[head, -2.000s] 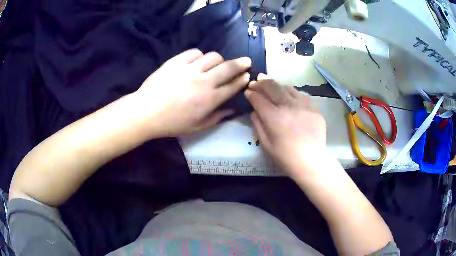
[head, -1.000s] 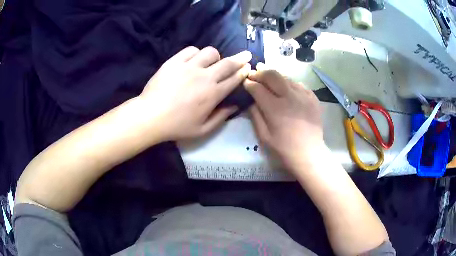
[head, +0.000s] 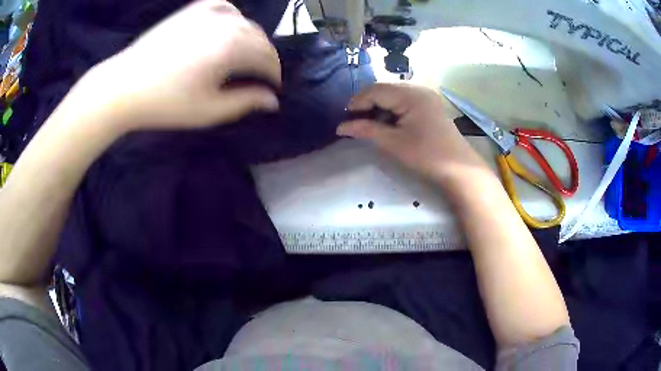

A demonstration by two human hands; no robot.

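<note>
A dark navy cloth (head: 304, 109) lies under the machine head and spreads left and down over the lap. The small shiny presser foot (head: 353, 56) stands on the cloth near a seam line. My left hand (head: 196, 69) is over the cloth at the upper left, fingers curled and slightly blurred; whether it pinches cloth is not clear. My right hand (head: 413, 127) is at the cloth's right edge below the presser foot, with thumb and forefinger apart and no cloth visible between them.
The white sewing machine (head: 580, 36) fills the upper right. Scissors (head: 500, 138) with red and yellow handles lie right of my right hand. A ruler strip (head: 362, 241) runs along the table's front edge. A blue tray (head: 630, 185) and a white strip (head: 605, 177) are at far right.
My left hand has moved up and left, away from my right hand. My right hand's thumb and forefinger have parted. The cloth by the presser foot lies more exposed, and the view has shifted slightly.
</note>
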